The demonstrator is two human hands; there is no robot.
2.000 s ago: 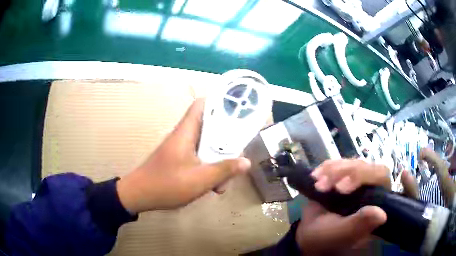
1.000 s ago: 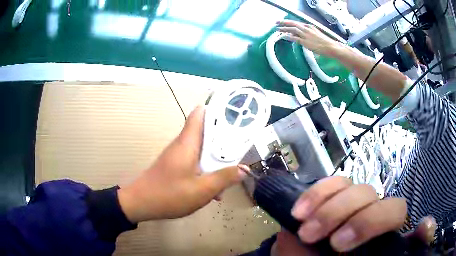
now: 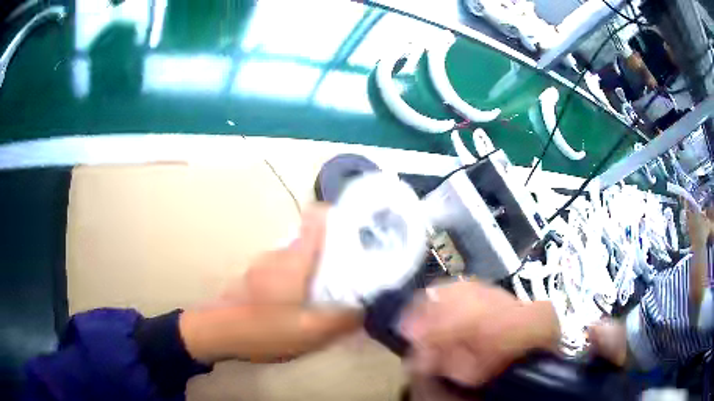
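My left hand (image 3: 274, 294) holds a white housing (image 3: 380, 235) by its lower part above the cardboard work mat (image 3: 172, 227). The housing's round end with the spoked opening faces up and is blurred. My right hand (image 3: 477, 329) is shut on the black electric screwdriver (image 3: 548, 376). The tool's nose is at the lower edge of the housing; its bit is hidden or blurred. A dark grey support ring (image 3: 344, 174) lies behind the round end, partly covered by it. A thin dark wire runs over the mat from behind my left hand.
The grey screw feeder (image 3: 481, 223) stands right of the work. Behind is the green conveyor belt (image 3: 313, 117) with curved white housings (image 3: 399, 98). Piled housings (image 3: 603, 251) lie at the right. A person in a striped sleeve (image 3: 665, 301) is at the far right.
The housing has moved slightly down, uncovering the grey ring. The screwdriver has come up to the housing from the feeder side. The other person's arm has left the belt. The belt housings have shifted left.
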